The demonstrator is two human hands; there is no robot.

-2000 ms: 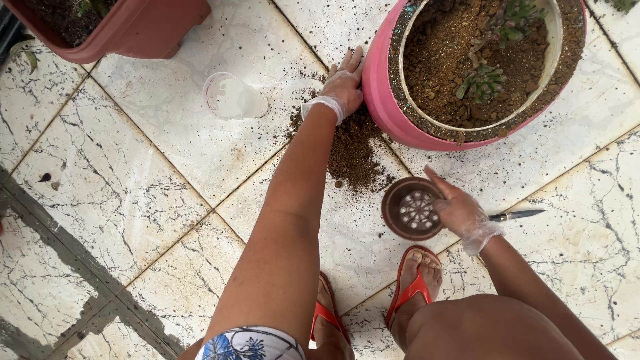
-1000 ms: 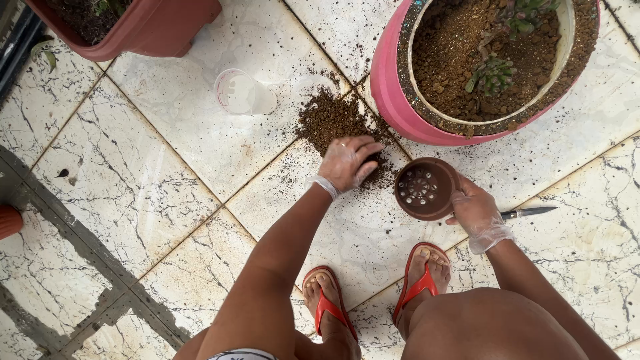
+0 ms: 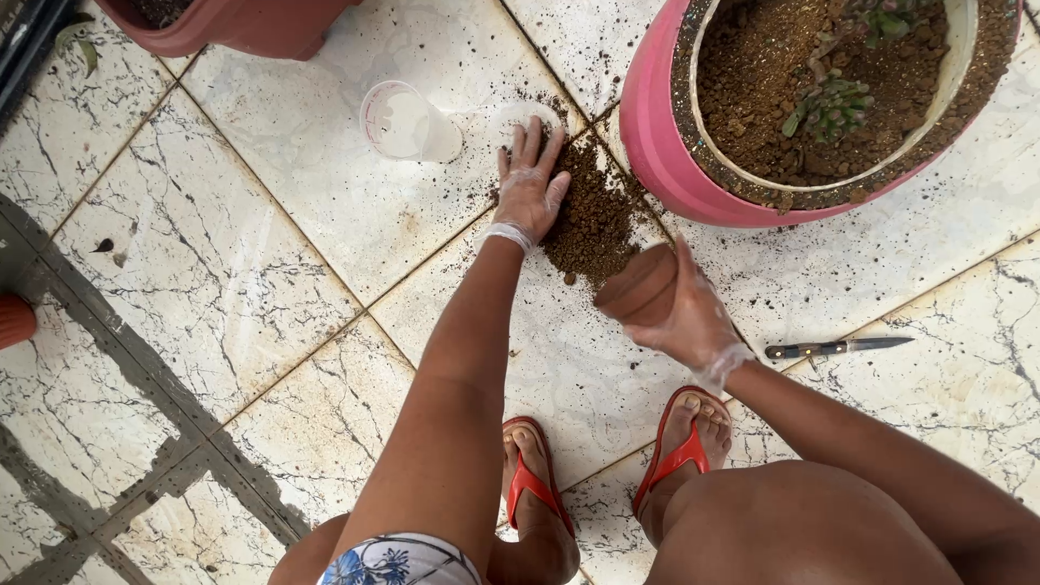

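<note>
My left hand [image 3: 530, 183], in a clear plastic glove, lies spread on the tiles at the left edge of a heap of brown soil [image 3: 595, 213]. Its fingers are apart and hold nothing. My right hand [image 3: 697, 313], gloved the same way, grips a small brown pot [image 3: 642, 284] that is tipped on its side, its rim at the lower edge of the heap. The inside of the pot is hidden. A large pink planter [image 3: 660, 122] with soil and a succulent [image 3: 830, 107] stands just above and right of the heap.
A clear plastic cup [image 3: 410, 126] is left of my left hand. A knife [image 3: 837, 348] lies on the tiles right of my right wrist. A reddish-brown planter [image 3: 244, 28] stands at the upper left, and part of a terracotta-coloured object [image 3: 15, 319] shows at the left edge. My sandalled feet are below.
My left hand has moved from the lower part of the soil heap up to its left side. The small pot, upright with its holed bottom showing before, is now tipped toward the heap in my right hand.
</note>
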